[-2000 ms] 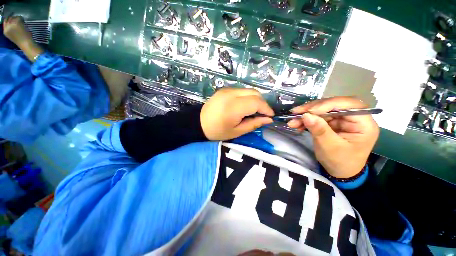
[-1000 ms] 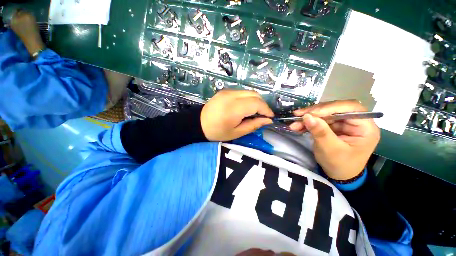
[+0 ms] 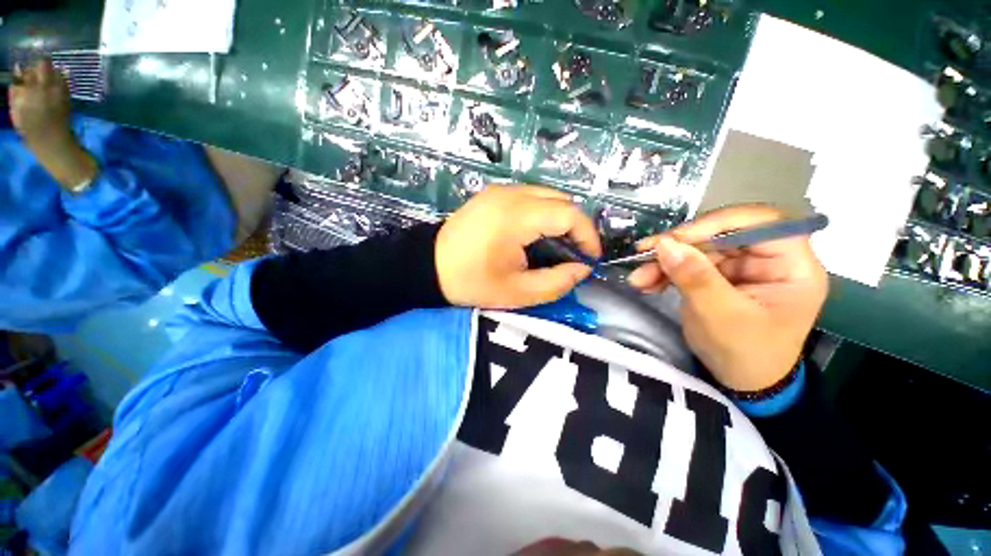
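Observation:
My left hand (image 3: 511,248) pinches a small dark module (image 3: 563,252) between thumb and index finger; the fingers hide much of it. My right hand (image 3: 750,293) holds slim grey tweezers (image 3: 769,231) like a pen, with their tip at the module beside my left fingertips. Whether the tip grips anything is too small to tell. A clear blister tray (image 3: 529,114) lies beyond my hands, with dark and silver modules in its pockets.
White paper (image 3: 875,141) with a grey-brown sheet (image 3: 761,174) lies right of the tray. Another parts tray (image 3: 948,234) is at the far right. Clear plastic trays (image 3: 326,226) are left of my hands. Another person's hand (image 3: 41,103) and blue sleeve are at the left.
My left fingers have opened a little around the module, showing more of it. The tweezers have tilted, their rear end higher. The other person's hand has moved down.

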